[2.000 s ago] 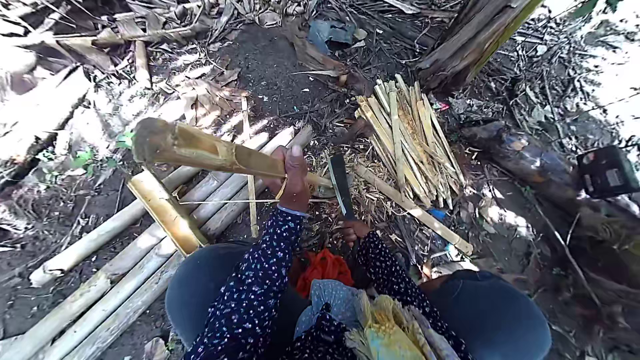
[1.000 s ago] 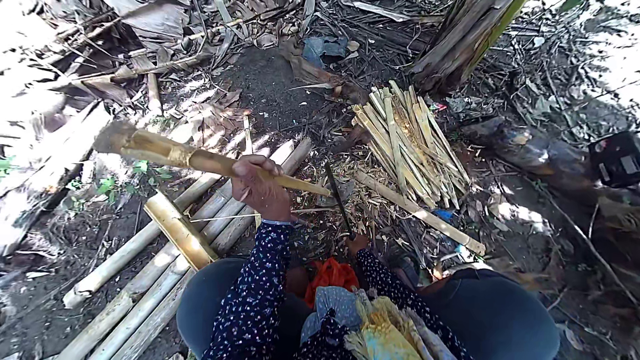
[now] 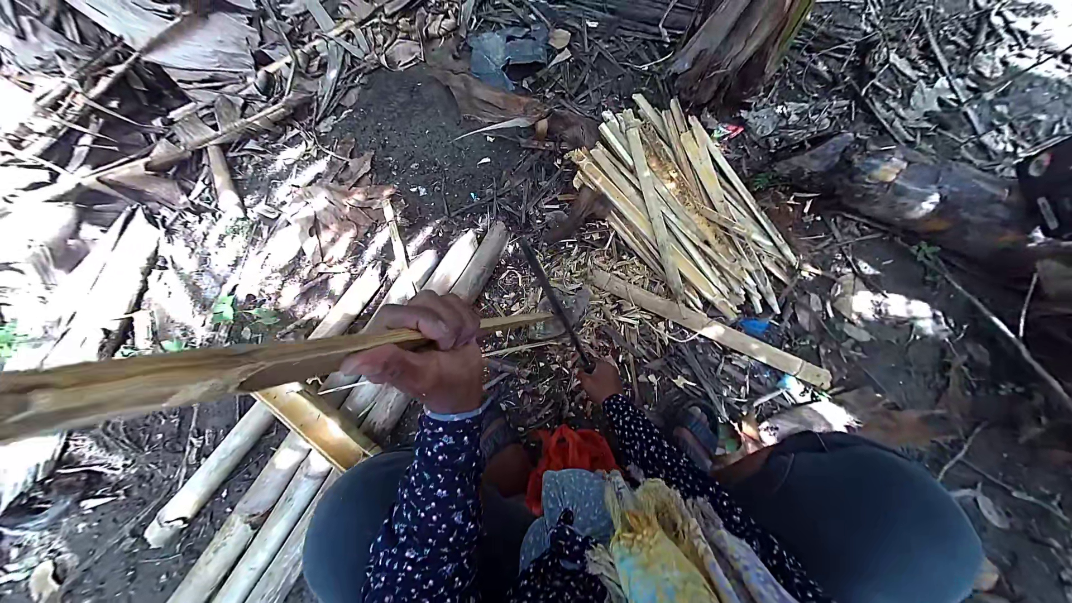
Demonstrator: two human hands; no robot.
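Observation:
My left hand [image 3: 427, 352] grips a long piece of split bamboo [image 3: 193, 377], which runs out past the left edge of the view. Its narrow end points right and meets or nearly meets the blade of a long knife [image 3: 548, 293]. The handle of that knife is in my right hand [image 3: 600, 381], low at the centre, with the blade edge-on and slanting up to the left. Below my left hand, a split bamboo half [image 3: 318, 423] lies on several pale poles [image 3: 260, 511]. Whether the blade touches the bamboo is hard to tell.
A pile of split bamboo strips [image 3: 678, 201] lies ahead to the right, with a flat bamboo slat [image 3: 712, 327] before it. A log [image 3: 930, 201] is at the right, a trunk base [image 3: 741, 50] at the top. Red cloth [image 3: 569, 456] sits between my knees.
The held bamboo's far end has swung down and out past the left edge. My left hand has turned around it. The knife blade, seen broad at first, now shows edge-on and tilts left.

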